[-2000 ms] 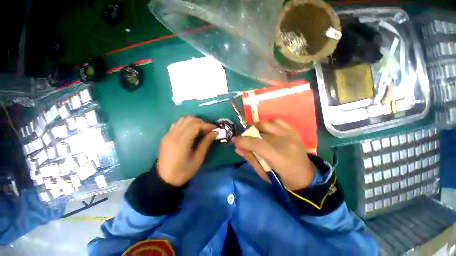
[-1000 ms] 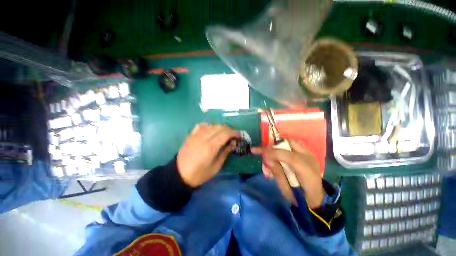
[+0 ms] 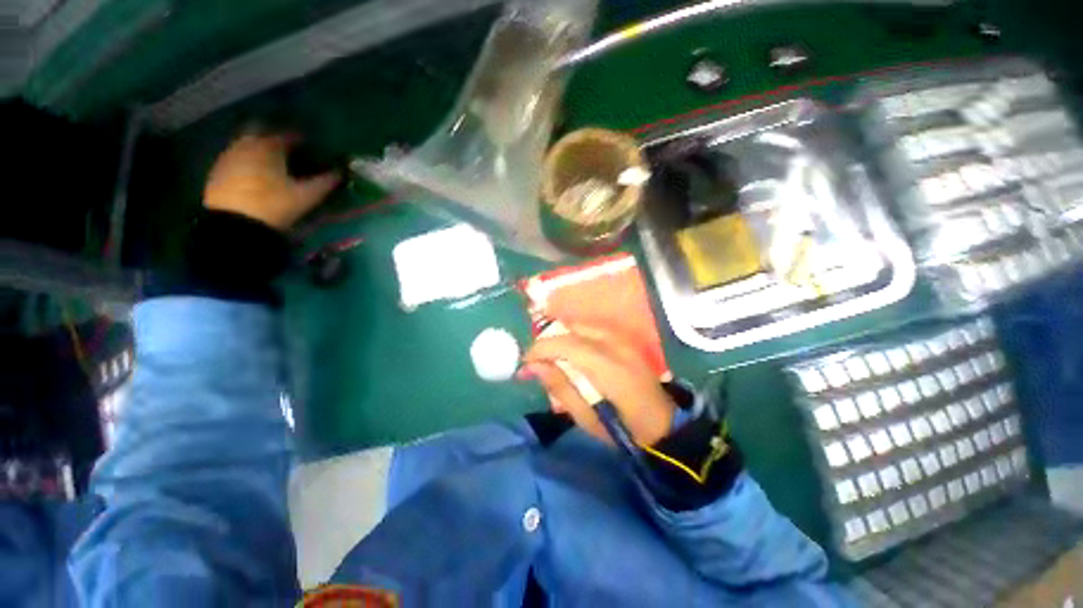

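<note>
My left hand [image 3: 255,181] is stretched out to the back left of the bench. Its thumb and fingers are around or beside a dark round shape [image 3: 311,159]; it is too dark and blurred to tell whether they hold it. My right hand [image 3: 606,378] holds the soldering iron [image 3: 580,380] by its cream handle, over the red pad [image 3: 600,311]. A round white disc [image 3: 495,354] lies on the green mat just left of my right fingers, with no black housing visible on it.
A white sheet [image 3: 447,265] lies behind the disc. The clear hood [image 3: 499,131] and brown tub [image 3: 591,190] stand behind the pad. The metal tray [image 3: 885,285] with its yellow-brown sponge [image 3: 720,249] is to the right, near the gridded component tray [image 3: 909,434]. A dark housing [image 3: 330,261] sits at left.
My left hand has left the black housing at the centre and moved to the back left. The housing no longer shows there; a white disc does. My right hand still holds the iron. The view has turned.
</note>
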